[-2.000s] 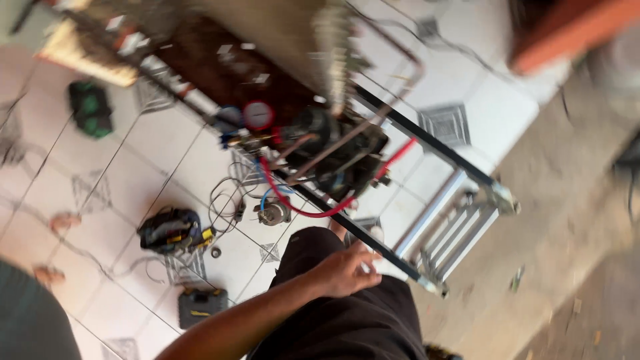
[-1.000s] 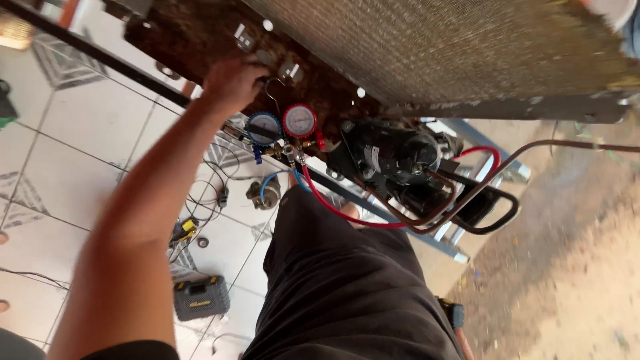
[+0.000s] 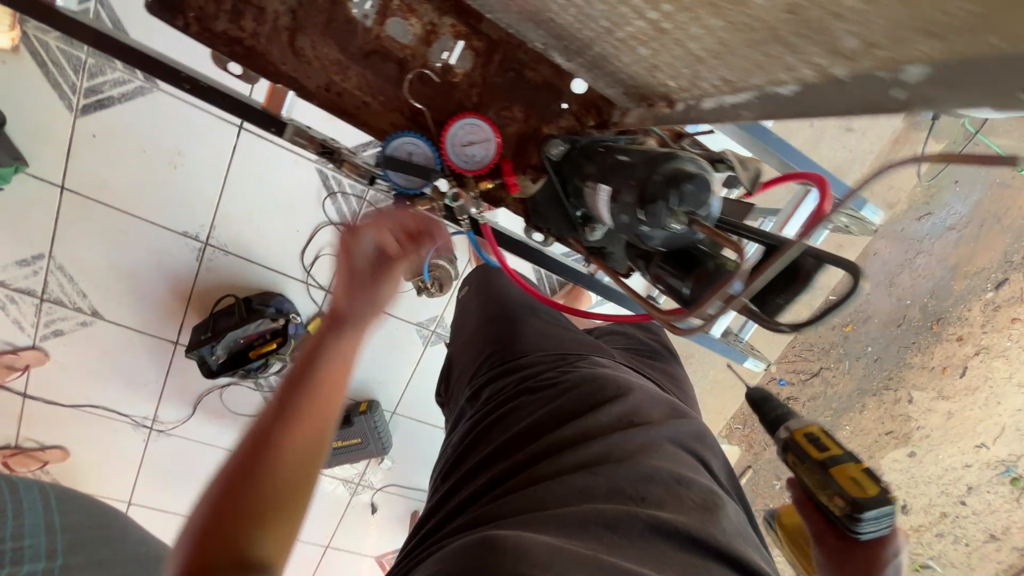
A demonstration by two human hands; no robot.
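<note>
My left hand [image 3: 392, 248], blurred by motion, is just below the blue-rimmed pressure gauge [image 3: 410, 162] of a manifold set; whether it touches a valve or holds anything cannot be seen. Beside that dial is the red-rimmed gauge [image 3: 471, 144], both lying at the edge of a rusty metal base plate [image 3: 320, 56]. A red hose [image 3: 544, 298] curves from the manifold past a black compressor [image 3: 640, 192] with bent copper pipes. At the lower right, my right hand [image 3: 848, 532] grips a yellow and black cordless drill [image 3: 832, 472] with a thin bit, pointing up and left.
A finned coil panel [image 3: 784, 56] spans the top right. An aluminium ladder [image 3: 740, 344] lies beneath the compressor. On the tiles are an open tool bag [image 3: 244, 336], a dark case [image 3: 360, 432], a small metal cylinder [image 3: 434, 272] and cables. Another person's feet [image 3: 32, 458] show at far left.
My left hand has moved from the rusty plate down to below the gauges. The drill in my right hand has come into fuller view at the lower right. The view has swung closer to the unit since the first frame.
</note>
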